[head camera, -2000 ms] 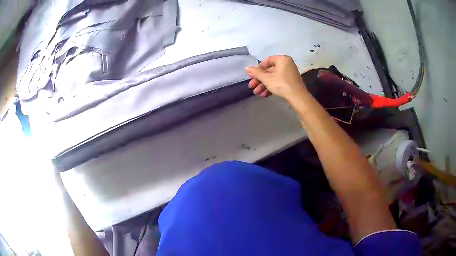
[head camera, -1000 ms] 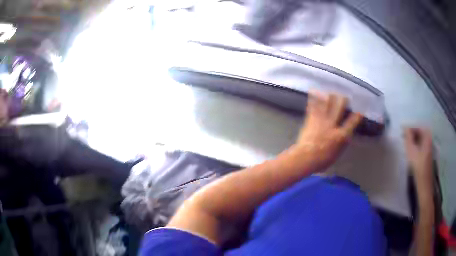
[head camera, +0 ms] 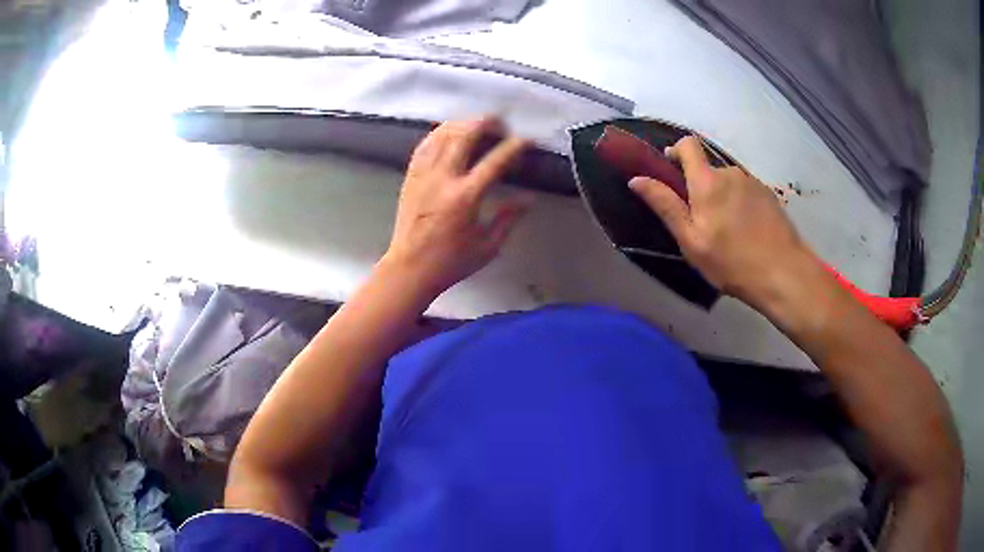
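Note:
A long light grey garment piece (head camera: pixel 432 88) lies across the pressing table, with a darker strip (head camera: pixel 291 132) along its near edge. My right hand (head camera: pixel 718 205) is closed round the brown-red handle of a dark pointed iron (head camera: pixel 637 210). The iron's tip points to the upper left, at the right end of the garment piece. My left hand (head camera: pixel 453 199) is on or just above the dark strip, left of the iron, fingers spread and slightly blurred. It holds nothing that I can see; whether it touches the cloth I cannot tell.
Dark grey layered pieces (head camera: pixel 809 81) lie at the far right. Crumpled grey cloth (head camera: pixel 426 13) is at the far edge. An orange-red hose sleeve (head camera: pixel 890 311) runs from behind my right wrist. A tied grey bundle (head camera: pixel 221 361) sits below the table edge at left. Bright glare covers the table's left.
My right hand, empty before, now grips the iron, which is at the garment's right end. My left hand has shifted left along the dark strip. The view has swung back right.

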